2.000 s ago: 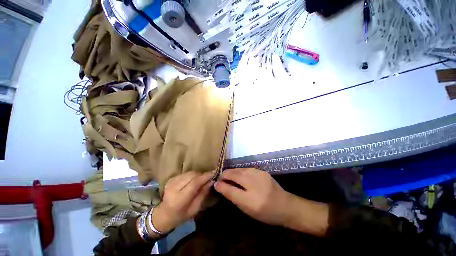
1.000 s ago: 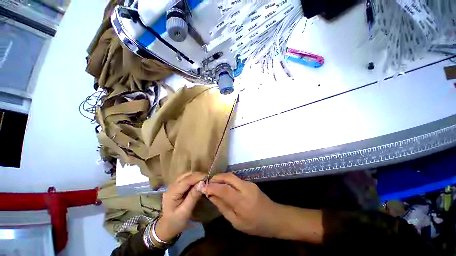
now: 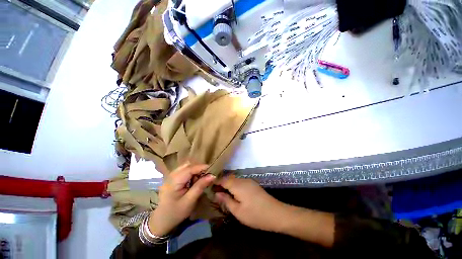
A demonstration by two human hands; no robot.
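A tan-brown garment piece (image 3: 207,121) runs from under the lit head of the white sewing machine (image 3: 253,83) to the table's front edge. Its right edge shows a thin dark line. My left hand (image 3: 177,189), with bracelets at the wrist, pinches the near end of that edge. My right hand (image 3: 245,200) is just to the right, fingers curled at the cloth by the table's edge; its fingertips are blurred and partly hidden. The needle area is hidden behind a grey cylindrical part.
Brown cloth straps (image 3: 137,114) are heaped left of the machine. Printed label tapes (image 3: 299,43), a pink and blue cutter (image 3: 333,69) and a black cloth (image 3: 370,14) lie to the right. A measuring scale (image 3: 324,175) lines the front edge. A red pipe (image 3: 50,187) is at left.
The view has shifted, so the table things sit further right. The garment's edge now curves instead of running straight. My hands have moved slightly apart, and my right fingers are lower along the cloth.
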